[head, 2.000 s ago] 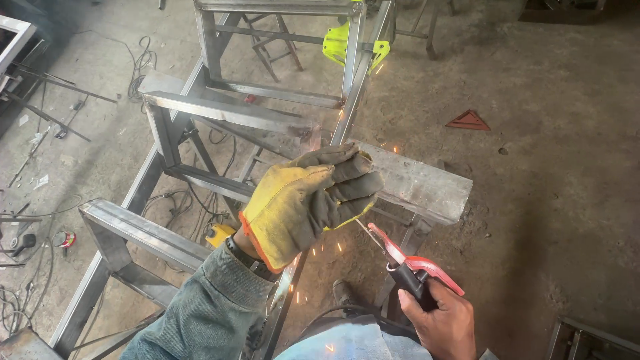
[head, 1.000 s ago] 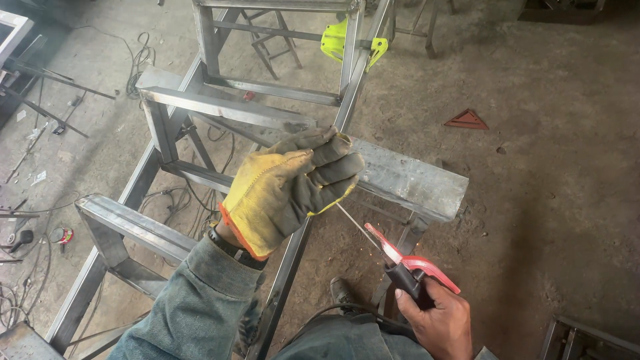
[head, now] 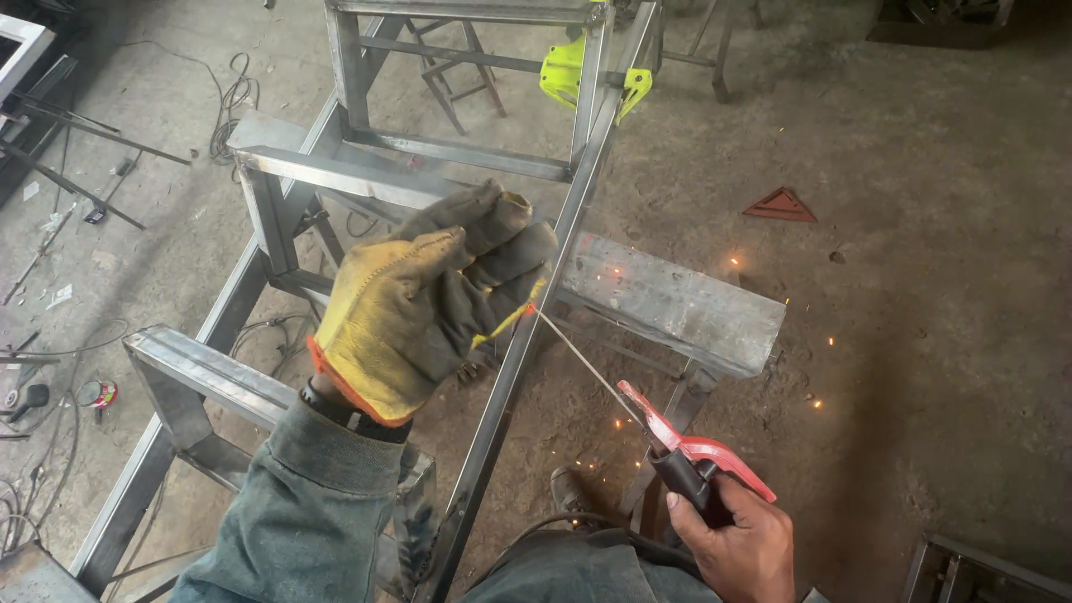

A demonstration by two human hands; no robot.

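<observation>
My left hand [head: 419, 310], in a yellow and grey leather work glove, is raised over the steel frame with its fingers curved and side by side; nothing shows in it. My bare right hand [head: 741, 536] grips a red and black welding electrode holder [head: 691, 469]. From its jaws a thin welding electrode [head: 586, 364] runs up and left to the long steel tube rail [head: 502, 394], where its tip glows orange beside the glove's lower edge. Sparks fly to the right and below. The welded step-like frame of square steel tubes [head: 201, 368] spans the view under my left hand.
A thick grey beam [head: 670, 301] lies under the rail. Yellow-green clamp parts [head: 563, 74] sit on the frame's upper end. A red triangular square [head: 780, 205] lies on the concrete floor. Cables [head: 230, 117] and steel bars [head: 75, 126] are at left, a metal frame [head: 980, 574] at lower right.
Sparks fly again after almost none showed a second ago. My left hand has shifted slightly since two seconds ago; the right still grips the holder.
</observation>
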